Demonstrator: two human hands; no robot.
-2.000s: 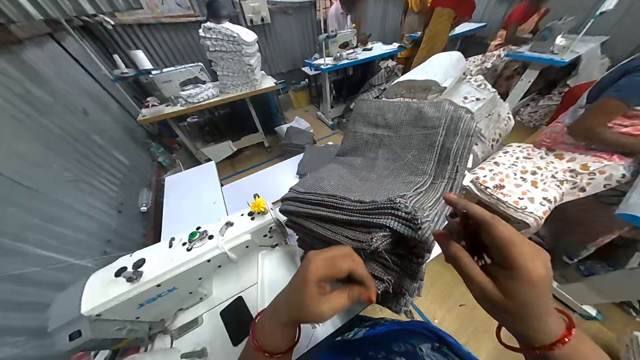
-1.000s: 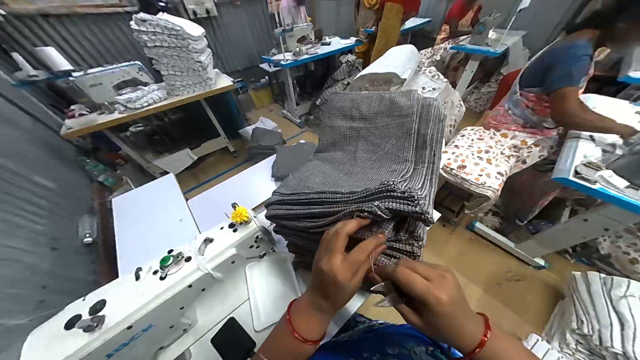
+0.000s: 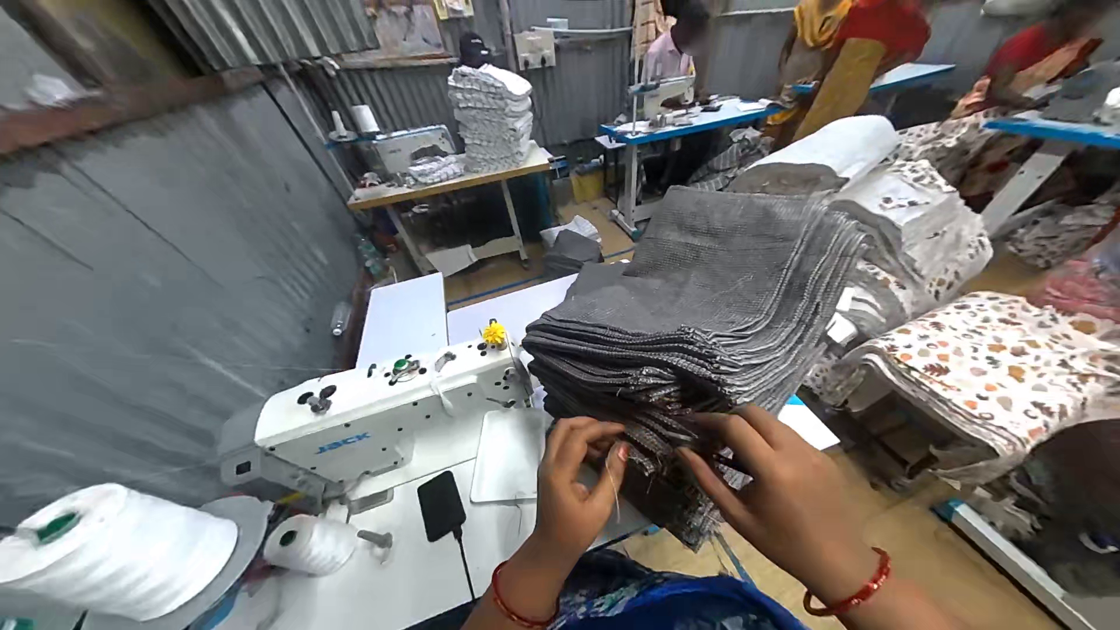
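A tall stack of folded grey woven cloth (image 3: 726,271) lies over the sewing table, its frayed edges turned toward me. My left hand (image 3: 577,477) is at the stack's lower near corner, with a loose thread hanging by the thumb and index finger. Just right of it, my right hand (image 3: 770,490) has its fingers on the layered edges of the same corner. Whether either hand pinches a layer is partly hidden by the fingers. To the left of the stack stands a white Jack sewing machine (image 3: 376,420) with a yellow flower ornament (image 3: 493,333) on top.
A black phone (image 3: 442,506) with a cable and white thread cones (image 3: 131,542) are at the lower left. Printed cloth (image 3: 989,359) is piled at the right. Behind are another table with stacked cloth (image 3: 492,118), a blue-edged table (image 3: 691,121) and several people.
Two seconds ago my hands were apart at the stack's near side; now both are at its lower corner, where they also were one second ago. The view has shifted left.
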